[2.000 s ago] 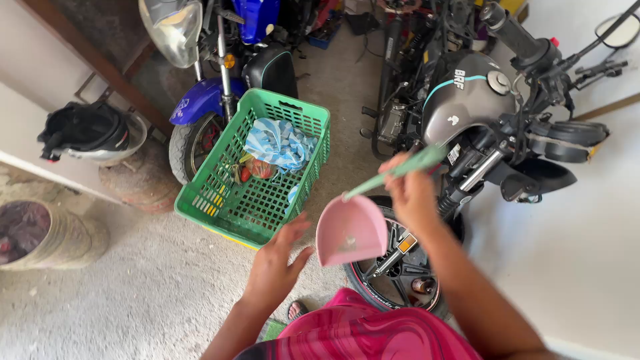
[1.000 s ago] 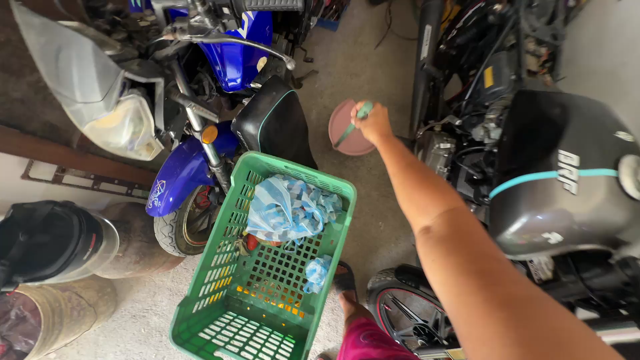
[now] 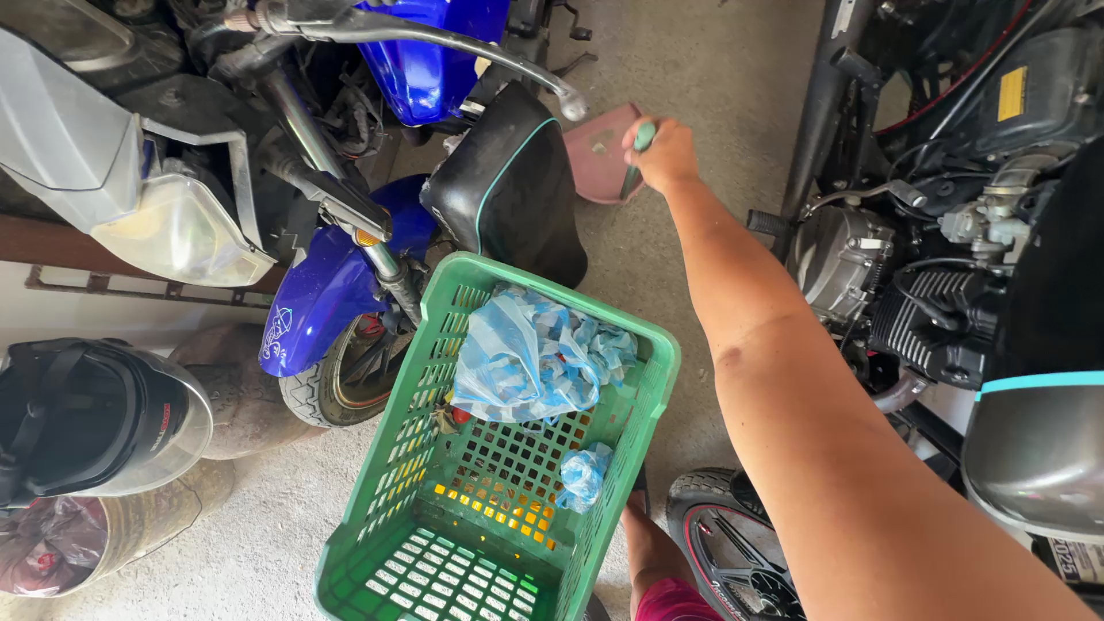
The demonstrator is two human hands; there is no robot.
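Observation:
My right hand [image 3: 666,155] is closed around the green handle [image 3: 643,138] of a pink dustpan [image 3: 601,155], held low over or on the concrete floor, beyond a black motorcycle seat [image 3: 511,190]. Whether the pan touches the floor cannot be told. My left hand is out of view. A green plastic crate [image 3: 668,362] stands nearer to me, with a blue-and-white plastic bag [image 3: 517,358] and a smaller crumpled blue one [image 3: 585,476] inside. A small red thing [image 3: 461,415] lies by the crate's left wall.
A blue motorcycle [image 3: 319,297] stands at the left, its brake lever reaching over the seat. A grey-black motorcycle [image 3: 1044,414] fills the right side. A black helmet [image 3: 95,414] sits above a bucket [image 3: 164,517] holding a dark plastic bag at the lower left.
Two seconds ago the dustpan was above the front wheel at the right, near my body; my right hand has carried it forward. My left hand has left the view. The view has moved closer over the crate.

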